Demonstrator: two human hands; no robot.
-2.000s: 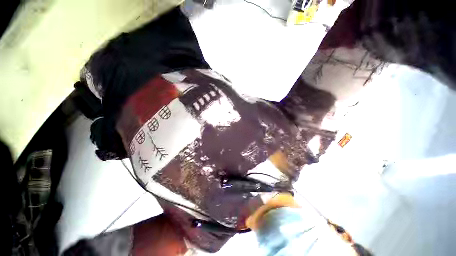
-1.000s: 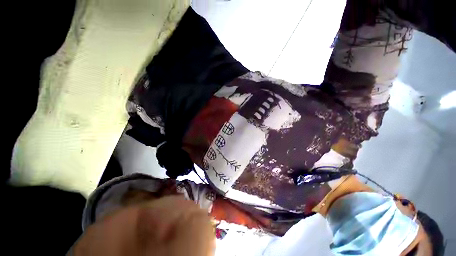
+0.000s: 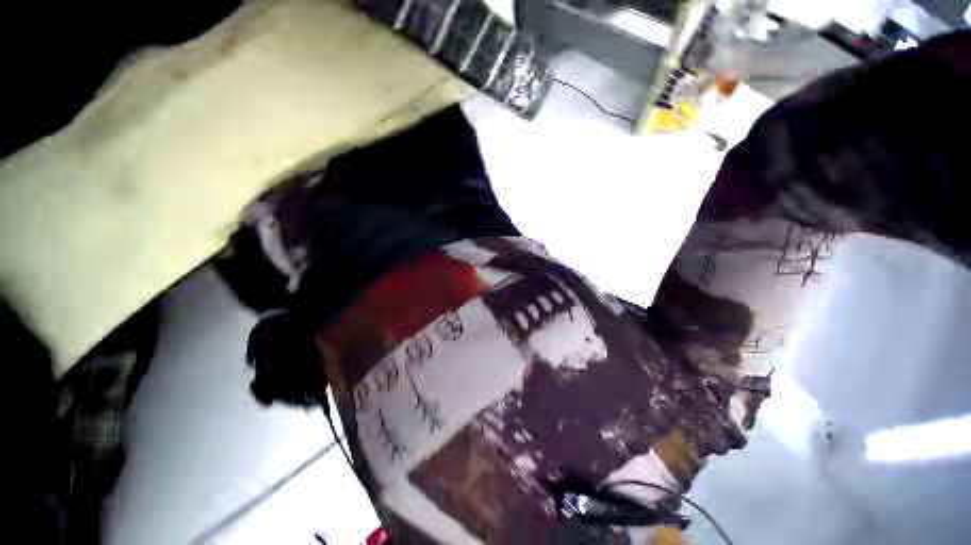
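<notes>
Neither of my hands can be made out. A pale yellow-green cloth or panel (image 3: 202,160) lies across the upper left, close to the camera; I cannot tell exactly what it is. A person in a brown, white and red patterned top (image 3: 596,394) fills the centre and appears upside down in the tilted view. A black garment or cloth (image 3: 410,186) shows above the red part of the top. A dark oblong bundle with white bands (image 3: 468,43) lies at the top, beside the pale cloth.
A white surface (image 3: 586,192) lies behind the person, with a thin black cord and a yellow-marked item (image 3: 671,115) near its edge. Dark checked cloth (image 3: 101,410) hangs at the left. A bright light strip (image 3: 921,439) shows at the right.
The view has shifted and tilted. The person's masked face and the blurred orange-brown shape have left the bottom of the picture. The banded bundle and yellow-marked item have come into view at the top.
</notes>
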